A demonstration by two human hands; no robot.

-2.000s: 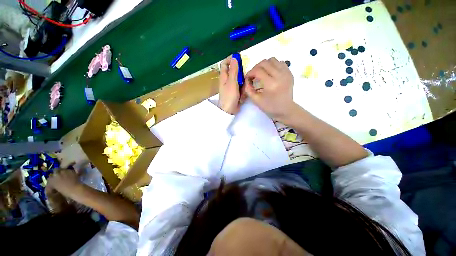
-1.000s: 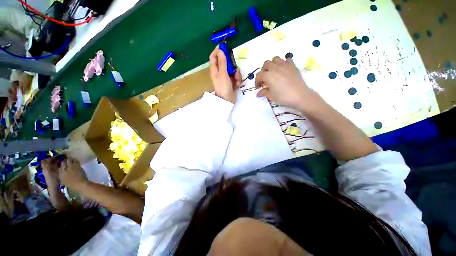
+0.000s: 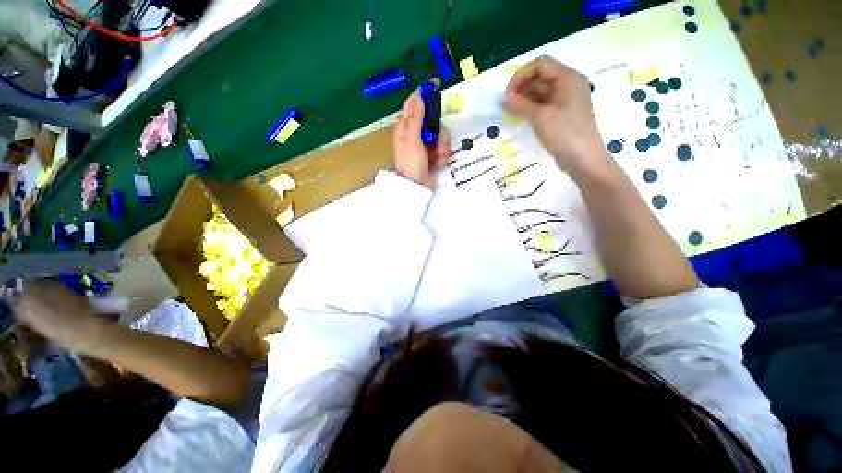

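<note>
My left hand (image 3: 415, 146) holds a blue battery cell (image 3: 430, 113) upright between thumb and fingers, at the board's belt-side edge. My right hand (image 3: 558, 109) is over the pale board (image 3: 739, 175), to the right of the cell and apart from it. Its thumb and fingertips are pinched together; whether they hold a small piece is too blurred to tell. Dark lead wires (image 3: 537, 220) lie in rows on white paper (image 3: 471, 249) below my hands. Dark green-grey discs (image 3: 683, 151) and yellow pieces (image 3: 644, 76) are scattered on the board.
An open carton (image 3: 180, 242) with yellow pieces (image 3: 229, 263) stands left of my left sleeve. On the green belt (image 3: 249, 88) lie blue cells (image 3: 385, 83), wired cells (image 3: 284, 126) and pink-wrapped parts (image 3: 159, 128). Another person's arm (image 3: 138, 356) reaches in at lower left.
My right hand has moved from beside the cell and wires towards the belt side and to the right, uncovering wires and discs. Parts on the belt have shifted left. My left hand still holds the cell.
</note>
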